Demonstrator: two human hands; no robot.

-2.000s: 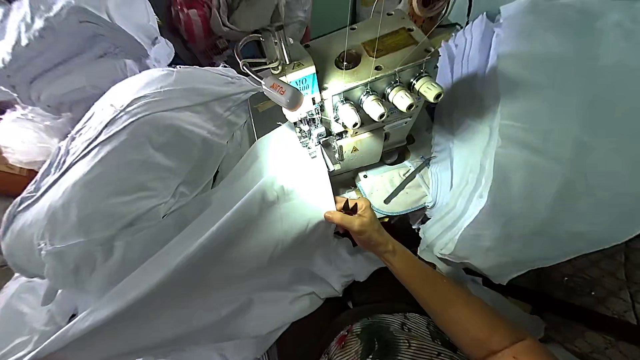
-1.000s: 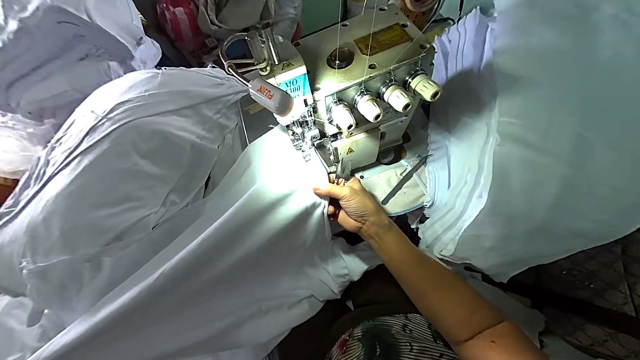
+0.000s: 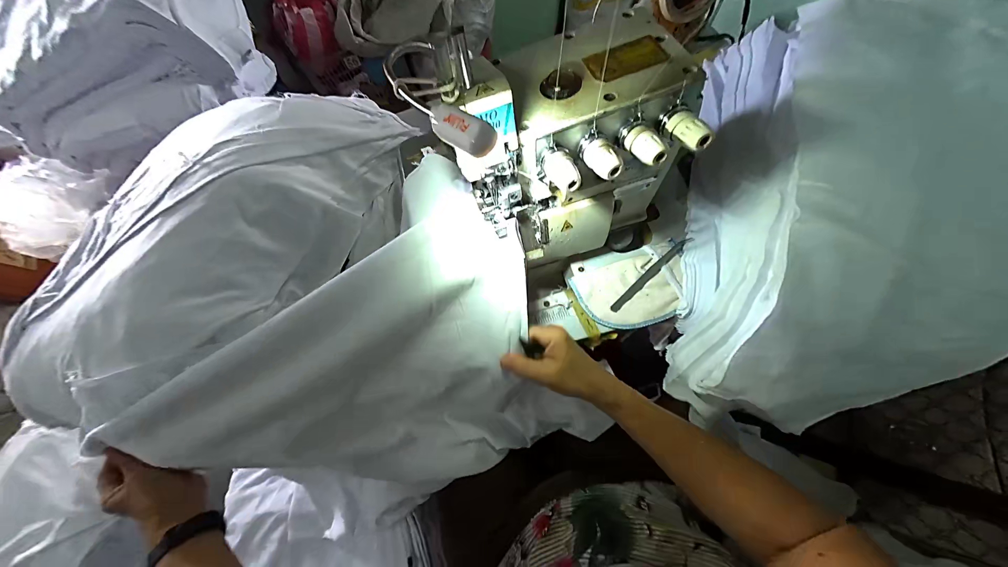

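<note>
A white fabric panel (image 3: 378, 346) stretches from under the presser foot area of an overlock sewing machine (image 3: 583, 102) down toward the lower left. My right hand (image 3: 555, 364) grips its right edge just below the needle area, with a small dark object, partly hidden, between the fingers. At the lower left, my left hand (image 3: 150, 488), with a dark band on the wrist, holds the panel's far corner; its fingertips are partly hidden. A small clip-on lamp (image 3: 465, 131) lights the cloth at the needles.
Piled white fabric (image 3: 220, 213) bulges left of the machine. A stack of white cut panels (image 3: 890, 197) hangs at the right. Dark tweezers (image 3: 647, 276) lie on a blue-edged cloth pad (image 3: 622, 295). Threads run to several tension dials (image 3: 602, 157).
My left hand has come into view at the lower left, on the fabric. My right hand has moved down along the fabric edge, away from the needles, since one second ago.
</note>
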